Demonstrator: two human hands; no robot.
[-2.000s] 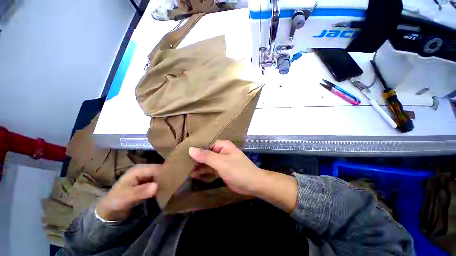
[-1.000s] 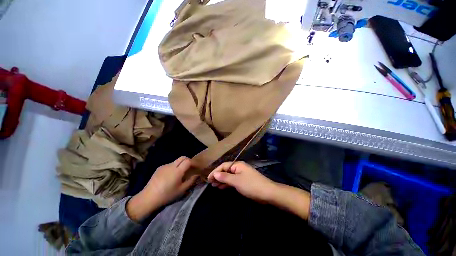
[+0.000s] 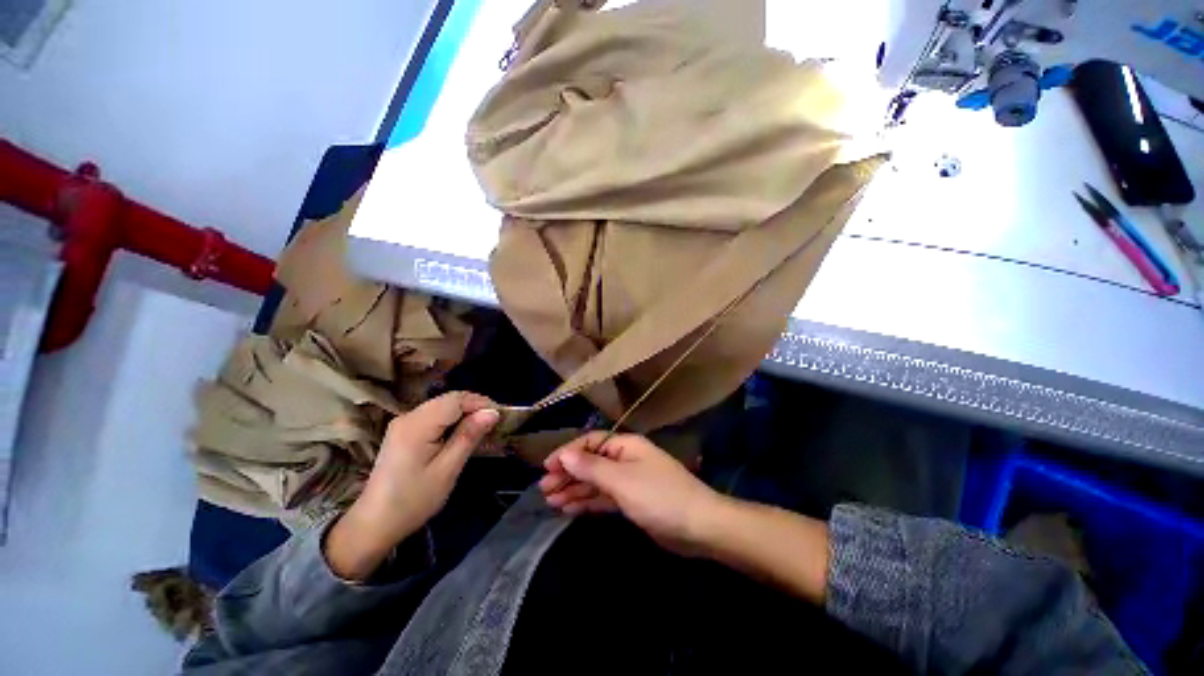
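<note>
The tan garment panel lies bunched on the white machine table and hangs over its front edge. A long tan facing strip runs from near the needle area down to my hands. My left hand pinches the strip's end between thumb and fingertips above my lap. My right hand pinches a thin edge of the cloth, a little to the right of my left hand. The two hands are apart. The fingers of my right hand are curled and partly hide what they hold.
The sewing machine's grey dial is at upper right. A black phone-like rectangle and pink and blue snips lie beside it. Cut pieces are heaped at left. A blue bin is under the table. A red pipe runs along the wall.
My left hand has gone from the wide strip to pinching its end, and my right hand from the seam to the thin edge. The view has shifted, with the machine now farther right.
</note>
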